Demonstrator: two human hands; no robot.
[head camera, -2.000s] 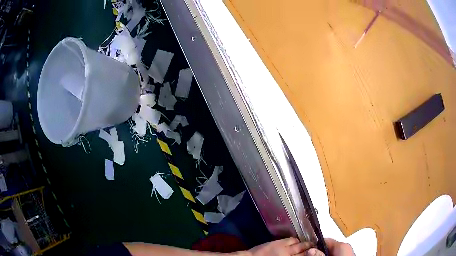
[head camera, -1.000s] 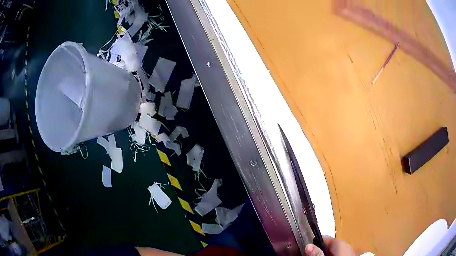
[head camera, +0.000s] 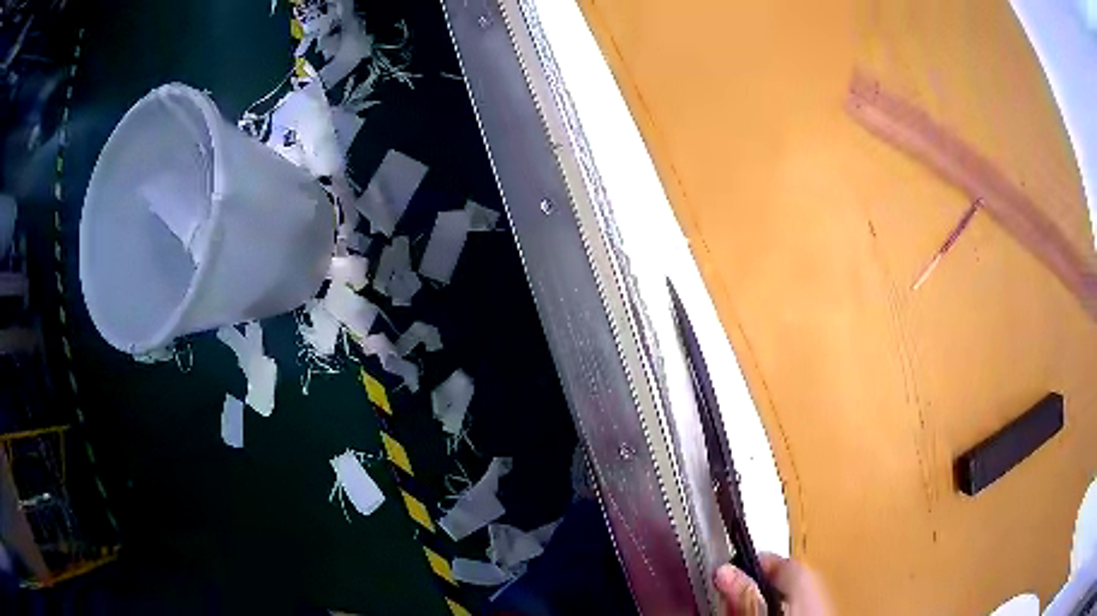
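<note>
The long dark blades of the fabric shears (head camera: 712, 439) lie along the white fabric (head camera: 748, 445) near the table edge, tips pointing up the picture. My right hand (head camera: 776, 587) is at the bottom edge, partly cut off, closed around the shears' handle end. Whether the blades are apart is unclear. The tan card pattern (head camera: 830, 397) lies on the fabric, leaving a white strip showing beside the shears. My left hand is not in view.
A dark weight (head camera: 1010, 445), a thin pen (head camera: 948, 244) and a pinkish clear ruler (head camera: 974, 181) lie on the pattern. The riveted metal table edge (head camera: 565, 265) runs down the middle. Left of it, a white bin (head camera: 259, 223) and scraps (head camera: 391, 190) are on the green floor.
The left hand and forearm seen at the bottom have left the view. The right hand is still at the shears. The weight, pen and ruler appear lower in the picture.
</note>
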